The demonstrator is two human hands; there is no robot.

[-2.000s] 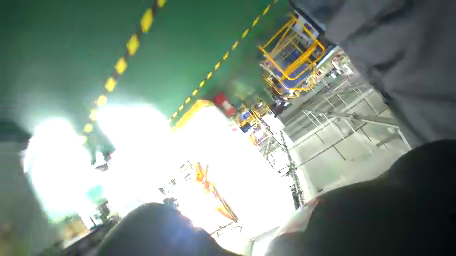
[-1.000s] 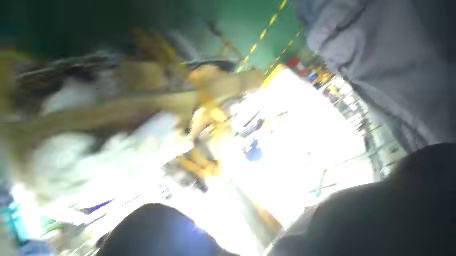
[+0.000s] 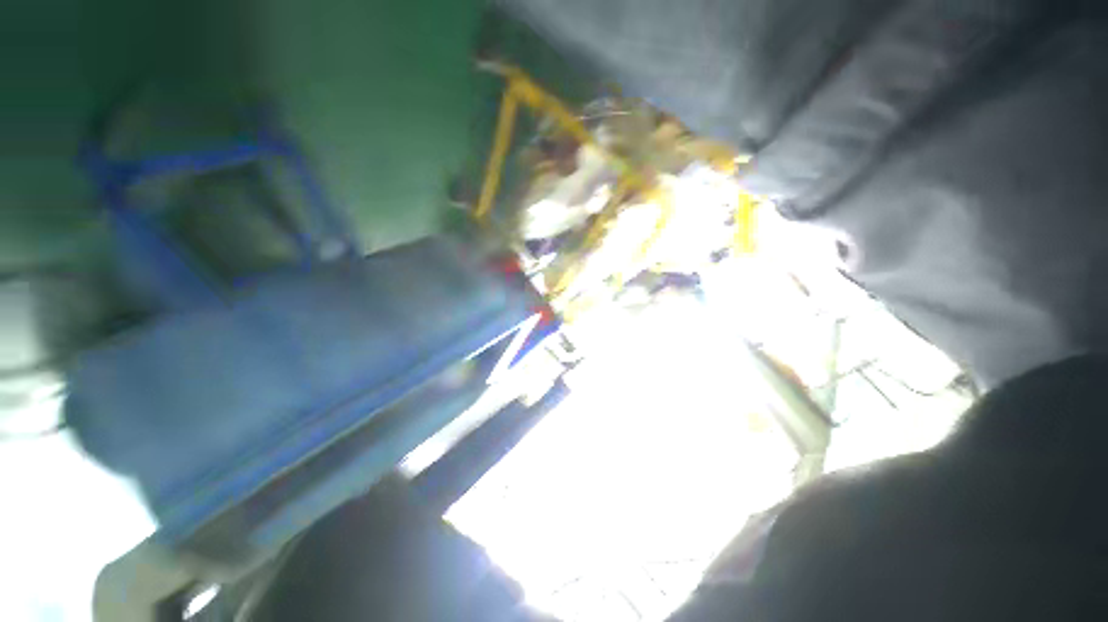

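No hand shows clearly; I cannot make out either hand. Two dark, blurred humps stand at the lower edge, one at the lower left centre (image 3: 371,559) and a larger one at the lower right (image 3: 936,522); they may be part of the headgear. Dark grey work clothing (image 3: 960,182) hangs in folds across the upper right. A shiny grey-blue bundle (image 3: 292,352), perhaps plastic-wrapped, lies slanted at the left. A glaring white surface (image 3: 644,425), perhaps a workbench top, fills the lower centre, its details washed out.
A blue open-legged frame (image 3: 194,164), perhaps a stool, stands above the bundle. A yellow tube frame (image 3: 498,146) with blurred loose items is at the upper centre. Thin grey bars (image 3: 790,401) cross the pale surface at right. Green floor (image 3: 389,97) shows at the top.
The view has swung on: the brown and white blurred items at left are gone and the bundle and blue frame now show there. The hazard tape has left view; the clothing covers more at the top.
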